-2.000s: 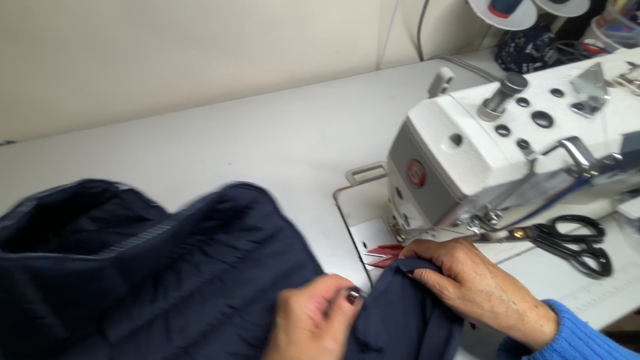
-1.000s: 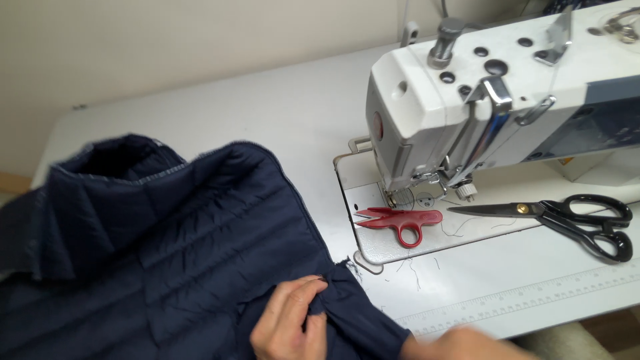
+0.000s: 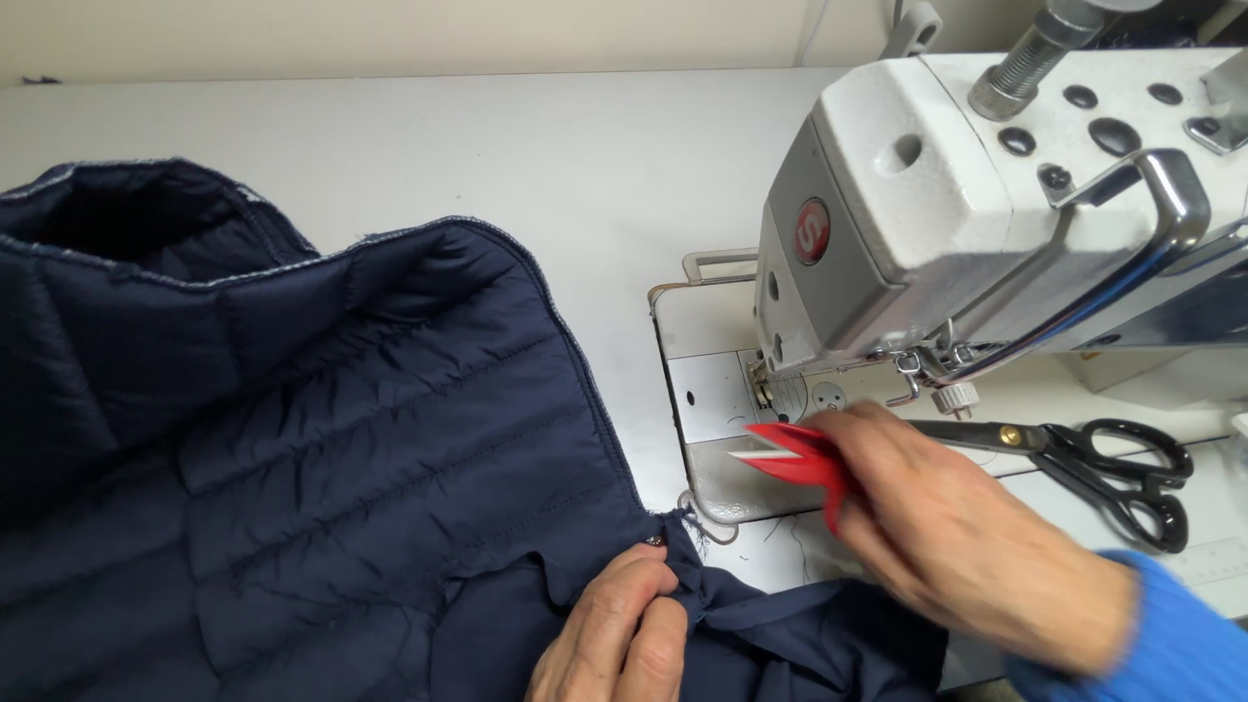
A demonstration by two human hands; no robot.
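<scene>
A dark navy quilted garment (image 3: 390, 439) with overlocked edges covers the left and lower part of the view. My left hand (image 3: 624, 624) pinches its fabric near the lower right corner, where frayed threads stick out. Red thread snips (image 3: 795, 456) are in my right hand (image 3: 936, 517), blades pointing left, above the bed of a white industrial sewing machine (image 3: 936, 175). Black-handled tailor's shears (image 3: 1063, 453) lie on the machine bed and table, behind and right of my right hand. The sewing machine's needle area (image 3: 765, 390) is just beyond the snips.
The white tabletop (image 3: 546, 146) runs back to a pale wall (image 3: 409, 34). Loose thread ends (image 3: 795, 546) lie beside the machine bed. A ruler scale (image 3: 1209, 561) shows at the right, below the shears. The machine's head overhangs the bed at the right.
The red snips, lying on the machine bed one second ago, are now in my right hand, which has moved up from the garment's lower edge. My left hand stays on the fabric.
</scene>
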